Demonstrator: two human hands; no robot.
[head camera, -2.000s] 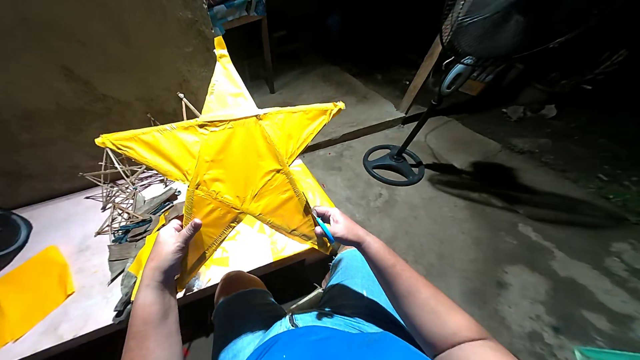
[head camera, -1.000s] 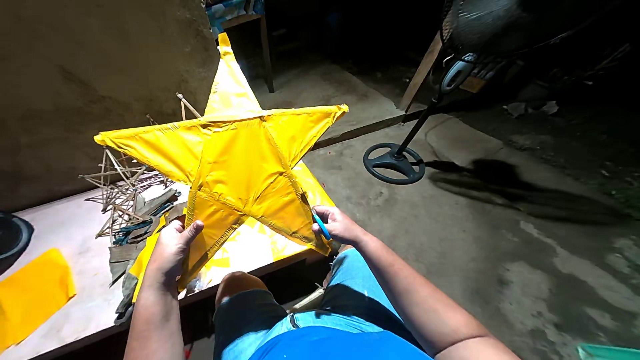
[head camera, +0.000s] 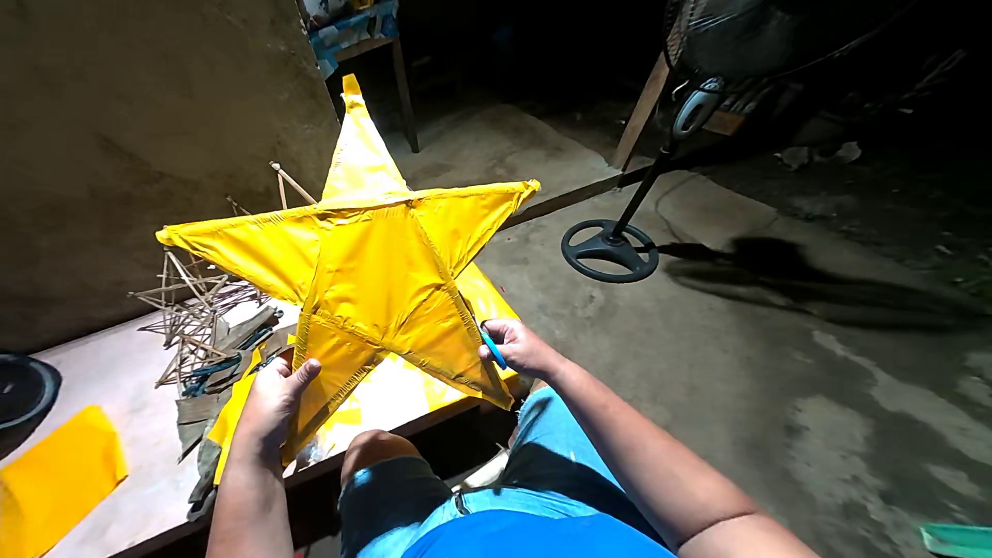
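Note:
A large five-pointed star covered in yellow sheet material (head camera: 380, 271) is held up over the table and my lap. My left hand (head camera: 283, 395) grips its lower left point, thumb on the front face. My right hand (head camera: 519, 349) is at the edge of the lower right point, closed around the blue handle of what looks like scissors (head camera: 493, 349). The metal part lies along the star's edge and is mostly hidden. More yellow sheet (head camera: 484, 298) lies behind the star.
Small stick star frames (head camera: 186, 310) and grey scraps (head camera: 201, 415) are heaped on the white table (head camera: 116, 372). A yellow sheet (head camera: 70, 473) and a black round container (head camera: 23, 395) lie at left. A pedestal fan's base (head camera: 610, 250) stands on the concrete floor at right.

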